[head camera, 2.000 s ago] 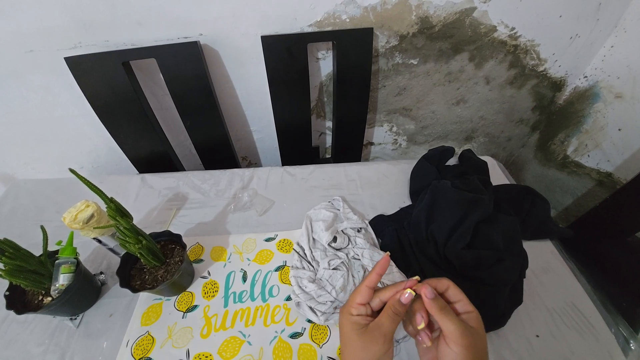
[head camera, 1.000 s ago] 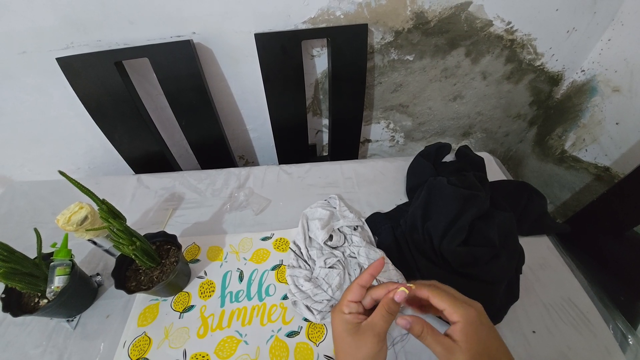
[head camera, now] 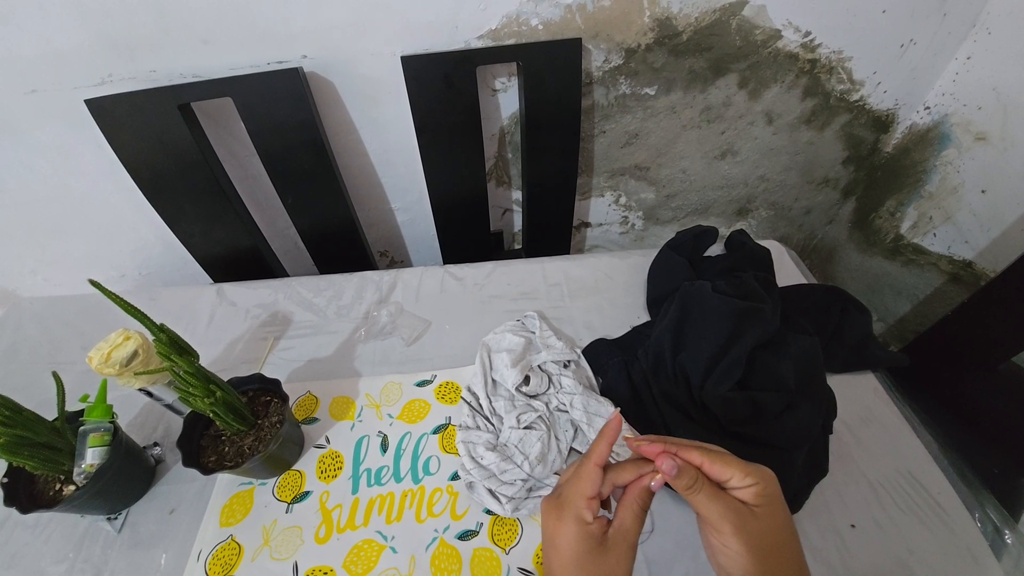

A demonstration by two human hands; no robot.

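Observation:
My left hand point(head camera: 596, 504) and my right hand point(head camera: 720, 500) meet at the fingertips at the lower right, in front of a crumpled pale patterned cloth point(head camera: 520, 416). Thumbs and index fingers of both hands are pinched together. Whatever lies between them is too small to make out, though a thin thread seems to hang just below. My left index finger points up. Behind my right hand lies a bunched black cloth garment point(head camera: 720, 368). A lemon-print placemat point(head camera: 384, 496) with lettering lies left of my hands, partly under the pale cloth.
Two potted cacti, one in a near dark pot point(head camera: 276, 448) and one in a pot point(head camera: 120, 472) with a small green-capped bottle point(head camera: 96, 436), stand at the left beside a pale artificial rose point(head camera: 124, 356). A clear plastic piece point(head camera: 392, 324) lies farther back. Two black chair backs point(head camera: 420, 152) stand along the wall.
My fingertips have shifted against each other, and my right hand has turned so its fingers point more to the left. The cloths and pots have stayed where they were.

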